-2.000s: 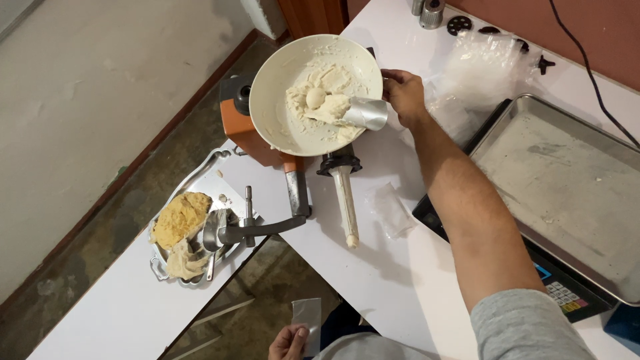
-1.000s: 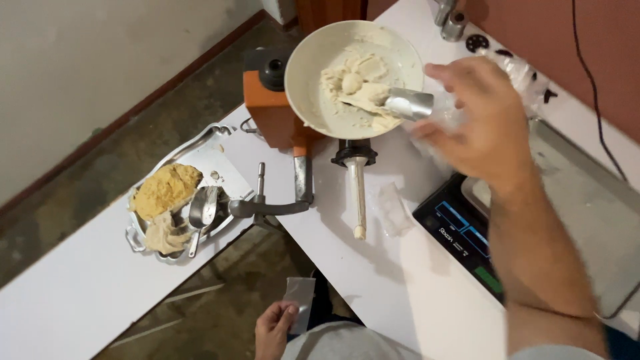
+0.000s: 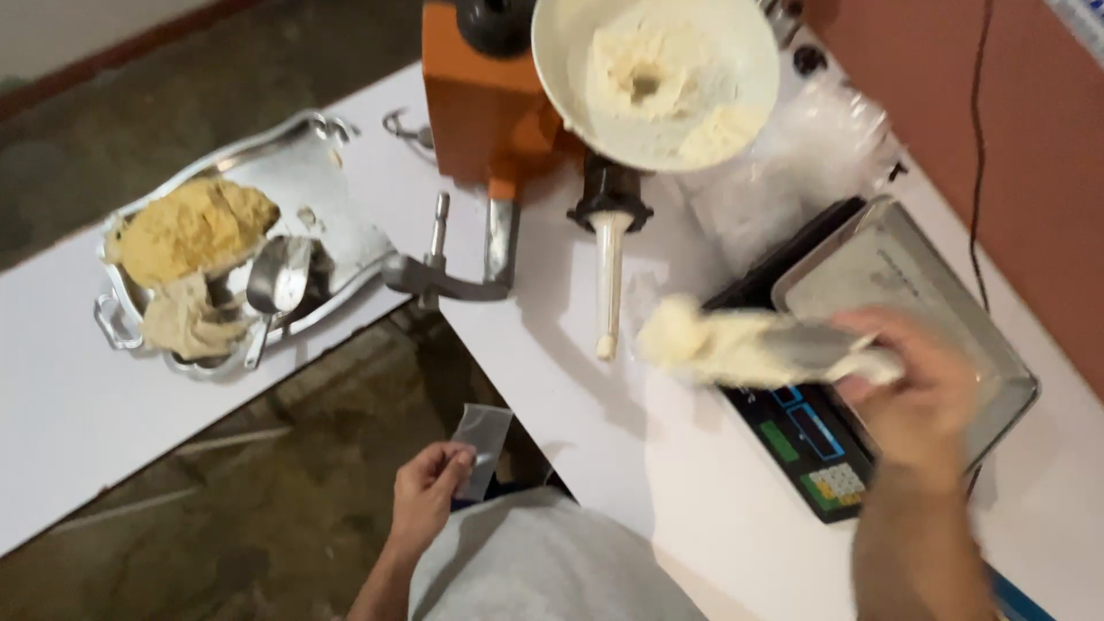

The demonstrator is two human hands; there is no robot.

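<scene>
My right hand [image 3: 906, 379] grips a metal scoop [image 3: 802, 345], blurred by motion, which carries pale dough [image 3: 707, 343] above the near edge of the digital scale [image 3: 802, 431]. My left hand [image 3: 435, 479] pinches a small clear plastic bag [image 3: 485, 440] low in front of my body. Above and left of the scoop, a white funnel bowl [image 3: 552, 78] with more pale dough [image 3: 642, 78] tops the orange crank machine [image 3: 474, 103]. From its black collar a clear tube [image 3: 609, 276] points toward me, filled with pale dough.
A silver tray [image 3: 345, 207] at left holds yellow dough [image 3: 194, 228], a pale cloth-like mass [image 3: 190, 319] and a metal scoop [image 3: 280, 276]. The machine's crank handle [image 3: 448, 280] juts over the table edge. Plastic bags [image 3: 776, 181] lie behind the scale, near a black cable [image 3: 979, 155].
My right hand has taken the scoop, which lay in the bowl, and lifted it out with dough toward the scale. My left hand still holds the bag. The view has shifted closer.
</scene>
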